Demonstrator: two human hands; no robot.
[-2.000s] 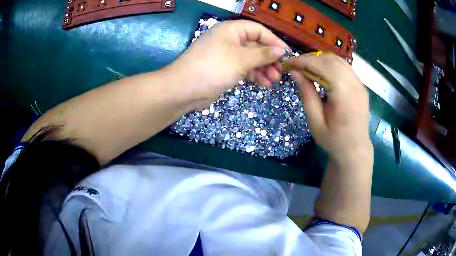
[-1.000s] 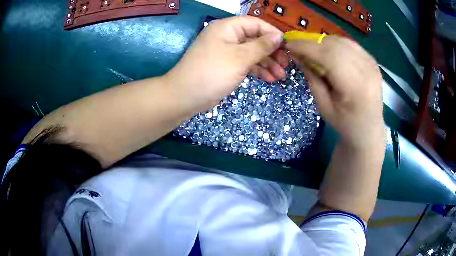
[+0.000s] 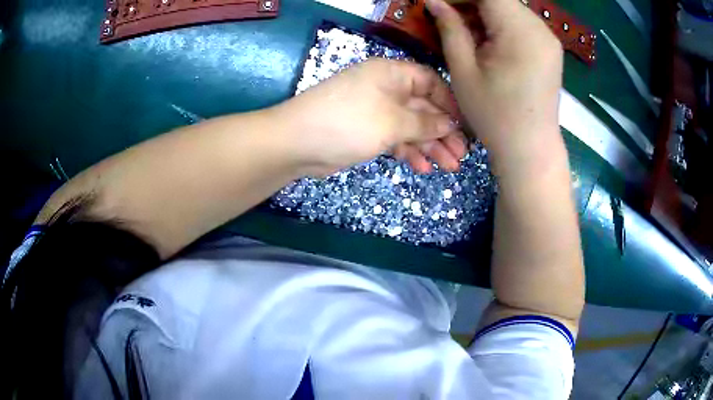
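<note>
Small silvery metal parts (image 3: 391,199) fill a dark shallow tray (image 3: 461,251). My left hand (image 3: 383,117) is over the tray, palm partly up, thumb near the curled fingers; whether it holds a part cannot be told. My right hand (image 3: 508,70) is over a red-brown panel (image 3: 403,16) beyond the tray and covers most of it. Its fingertips reach the top edge of the picture. No yellow tool shows now, and what this hand holds is hidden.
A red-brown panel (image 3: 188,12) lies at the far left. The end of another panel (image 3: 575,35) shows right of my right hand. A slim dark stick (image 3: 618,223) lies on the green surface (image 3: 234,86) at the right. More red-brown pieces (image 3: 668,156) are near the right edge.
My hands have moved apart. My right hand went up and away onto the panel, and the yellow tool is no longer visible. My left hand moved down, nearer the front of the tray.
</note>
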